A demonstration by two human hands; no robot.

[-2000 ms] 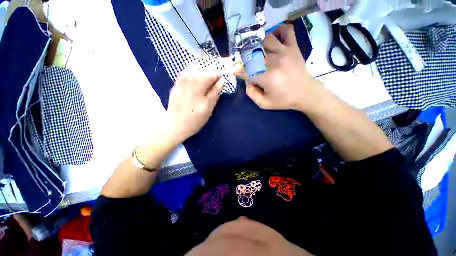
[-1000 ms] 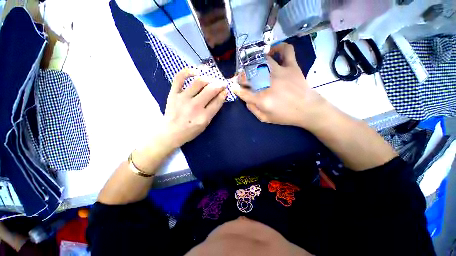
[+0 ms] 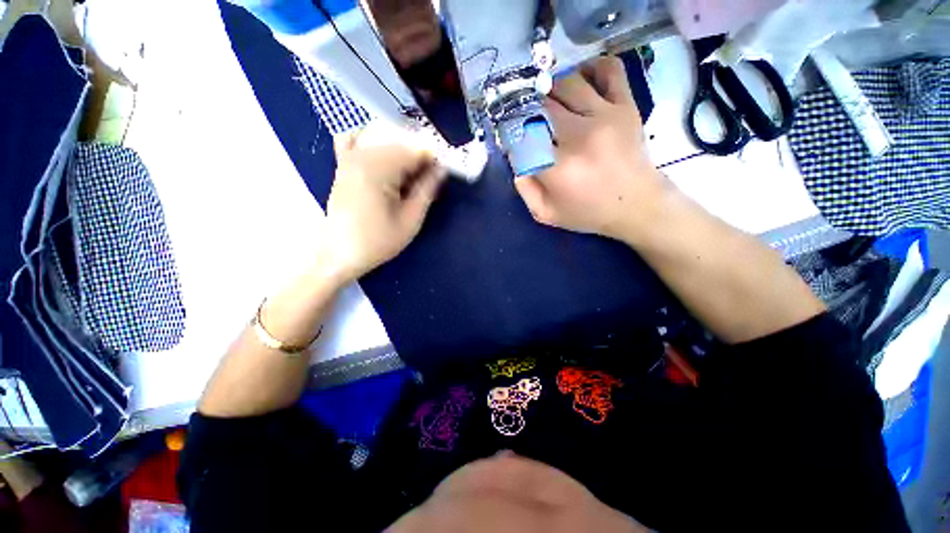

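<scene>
A dark panel [image 3: 510,271] lies under the sewing machine head [image 3: 474,62] and hangs over the table's front edge. A checked piece [image 3: 331,102] lies on it, partly under my left hand [image 3: 380,198]. My left hand's fingers close on the checked piece's pale end, left of the needle area; they are slightly blurred. My right hand [image 3: 599,156] is right of the grey-blue foot attachment [image 3: 528,144], fingers curled at the dark panel; the attachment hides part of them, so its grip is unclear.
Black scissors [image 3: 740,107] lie to the right, beside a checked pile [image 3: 885,156] with a white strip [image 3: 849,99] on it. At left are stacked dark panels [image 3: 36,198] and a checked piece [image 3: 127,245]. A blue bin [image 3: 911,385] with offcuts is below right.
My left hand has shifted left and slightly up, covering more of the checked piece. My right hand has closed up more beside the foot. The view has shifted slightly.
</scene>
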